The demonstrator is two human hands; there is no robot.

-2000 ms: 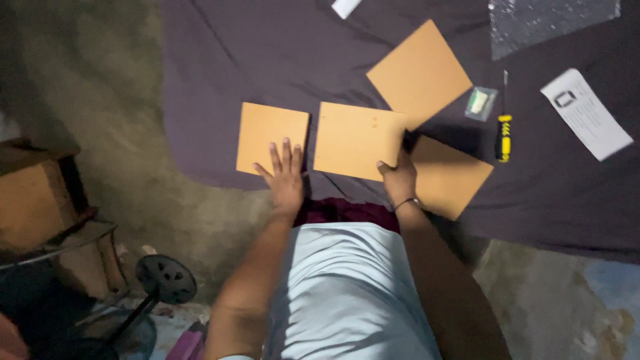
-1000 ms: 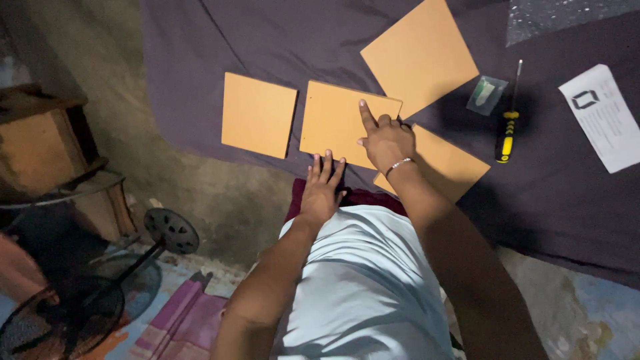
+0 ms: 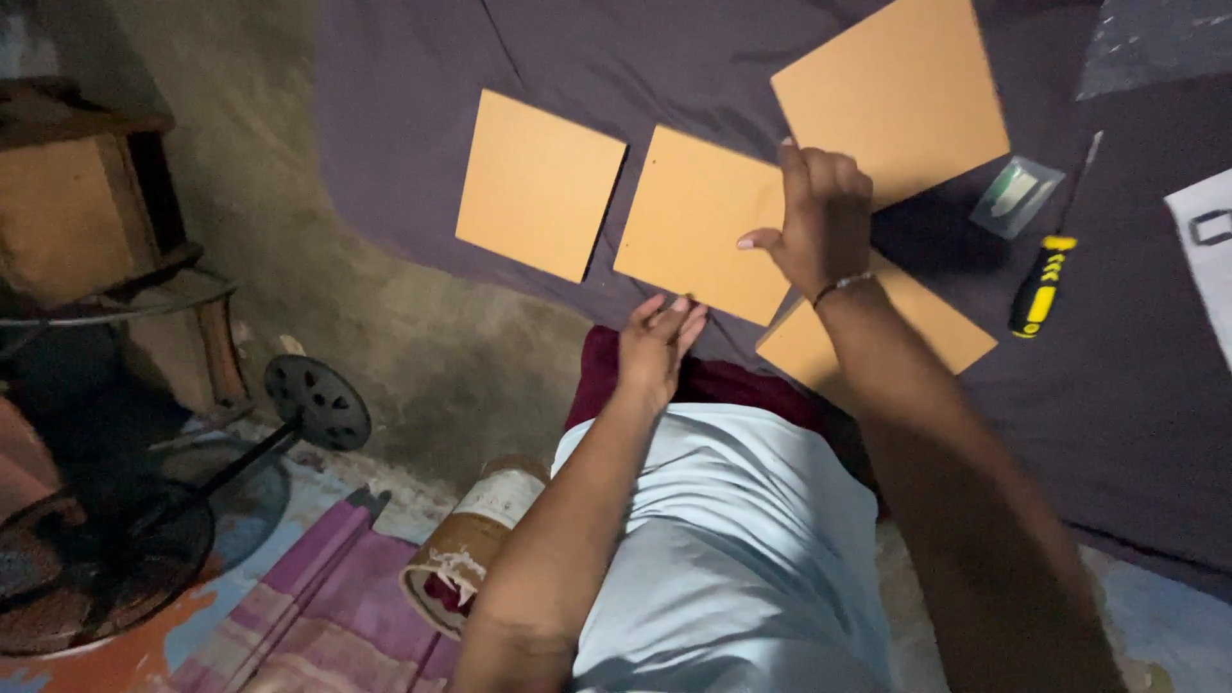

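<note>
Several flat tan wooden boards lie on a dark purple cloth. My right hand (image 3: 828, 217) rests over the right part of the middle board (image 3: 698, 221), thumb and fingers spread at its right edge; whether it grips the board cannot be told. At that board's near edge, the fingertips of my left hand (image 3: 664, 337) touch or nearly touch it. A separate board (image 3: 541, 188) lies to the left. Another board (image 3: 895, 91) is at the upper right, and one more (image 3: 929, 318) sits partly hidden under my right wrist.
A yellow and black screwdriver (image 3: 1044, 287) lies right of the boards, beside a small clear packet (image 3: 1016, 197). Clear plastic wrap (image 3: 1160, 43) and a printed sheet (image 3: 1208, 245) are farther right. A black fan (image 3: 318, 402) and a cardboard tube (image 3: 462, 549) stand on the floor.
My left hand has gone from the left board to the near edge of the middle board. My right hand has moved from the middle board's near right corner up to its right edge.
</note>
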